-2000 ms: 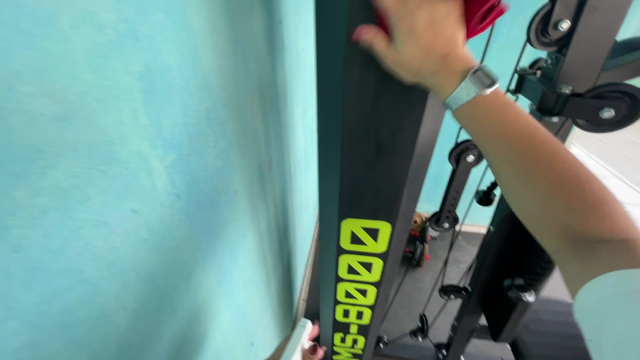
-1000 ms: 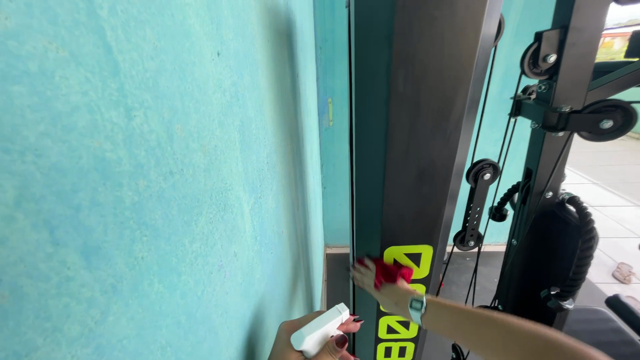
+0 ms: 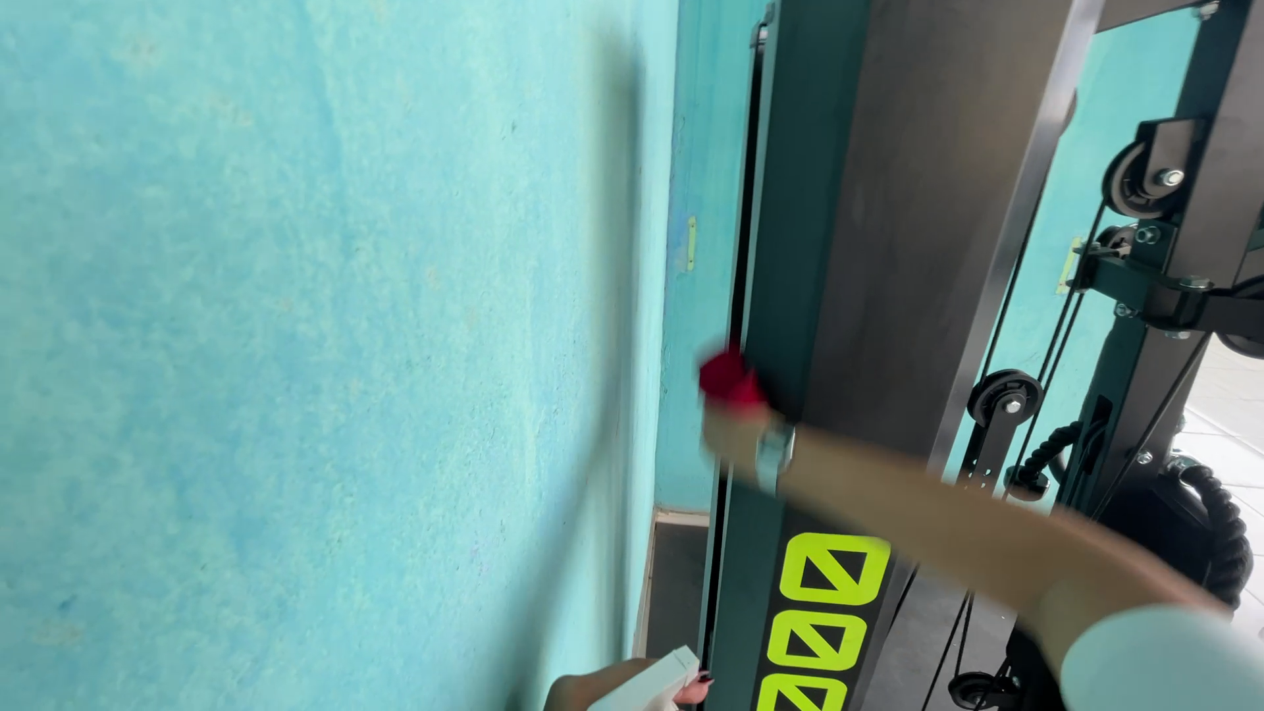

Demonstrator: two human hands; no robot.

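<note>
My right hand (image 3: 736,434), blurred and with a watch (image 3: 775,454) at the wrist, holds a red cloth (image 3: 729,380) at the left side edge of a tall dark metal machine panel (image 3: 918,197). Bright green digits (image 3: 834,568) are printed on the panel's lower front. At the bottom centre, my left hand (image 3: 592,683) grips a white object (image 3: 652,681), whose lower part is cut off by the frame; its kind cannot be told.
A turquoise painted wall (image 3: 296,346) fills the left side, close to the machine. On the right are pulleys (image 3: 1005,398) with cables, a black braided rope (image 3: 1220,533) and dark steel frame parts. Dark flooring (image 3: 676,583) lies below.
The right hand with the red cloth has gone from high on the front face down to the green digits, then to the panel's left edge above them. The left hand still holds the white object.
</note>
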